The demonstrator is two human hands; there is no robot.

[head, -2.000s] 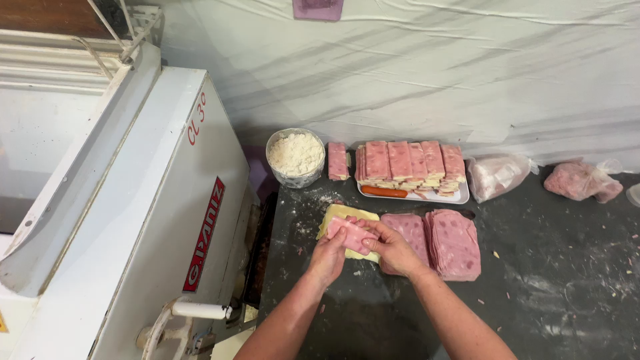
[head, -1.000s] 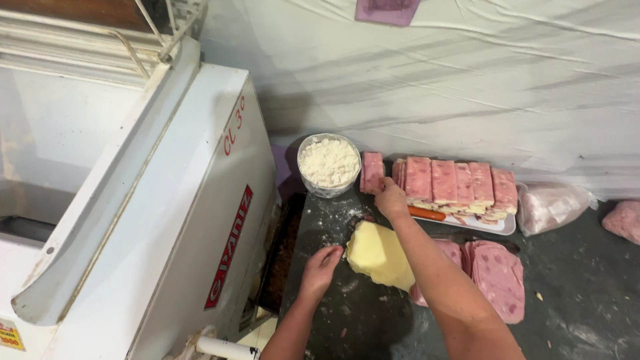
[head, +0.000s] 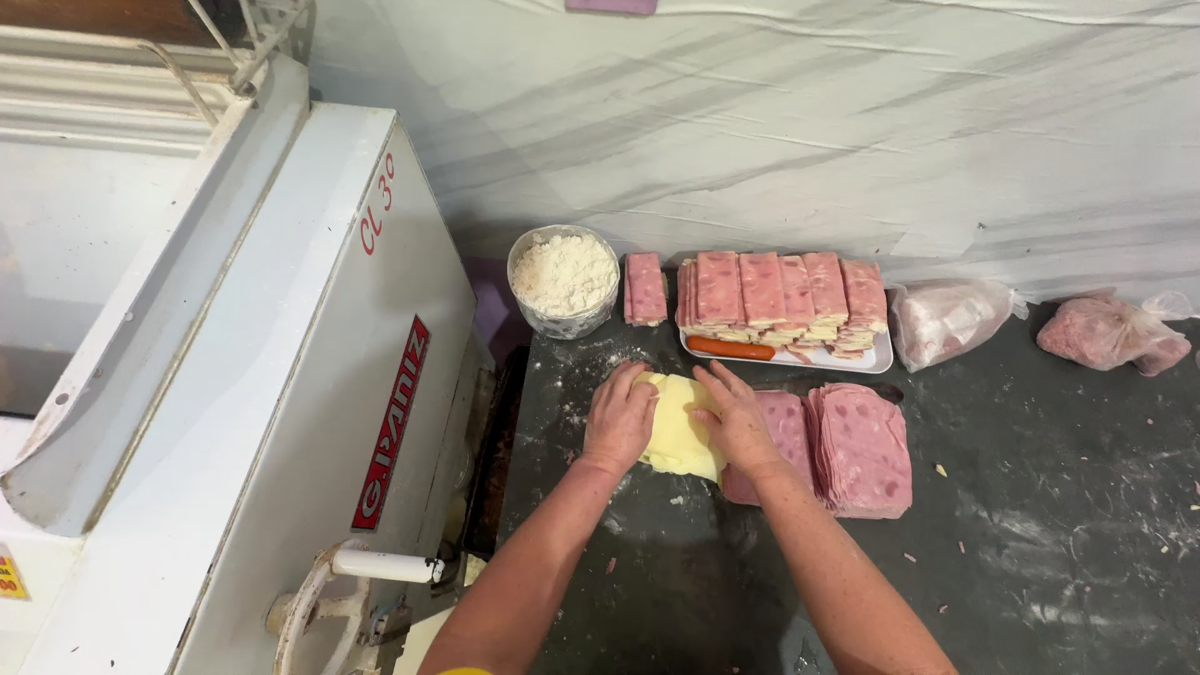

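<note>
A pile of pale yellow cheese slices [head: 677, 433] lies on the dark work surface between my hands. My left hand [head: 621, 417] rests at its left edge, fingers bent. My right hand [head: 739, 417] touches its right side, thumb over the top slice. Two stacks of square pink ham slices lie to the right, one [head: 771, 441] partly under my right forearm, the other [head: 861, 452] taller. Behind, cut ham and cheese strips [head: 783, 291] are piled on a white tray [head: 872, 359] with an orange sausage [head: 730, 349]. A small ham and cheese stack [head: 645, 289] stands left of the tray.
A round container of white flour [head: 564, 281] stands at the back left. Two plastic bags, one pale [head: 952, 319] and one with pinkish contents [head: 1111, 330], lie at the back right. A white machine [head: 319, 375] with a handwheel [head: 323, 609] stands left. A dark utensil [head: 886, 392] lies behind the ham.
My right hand has moved from the small ham and cheese stack down to the cheese pile. My left hand has come up against the pile's left edge. The folded ham held earlier is out of my hands.
</note>
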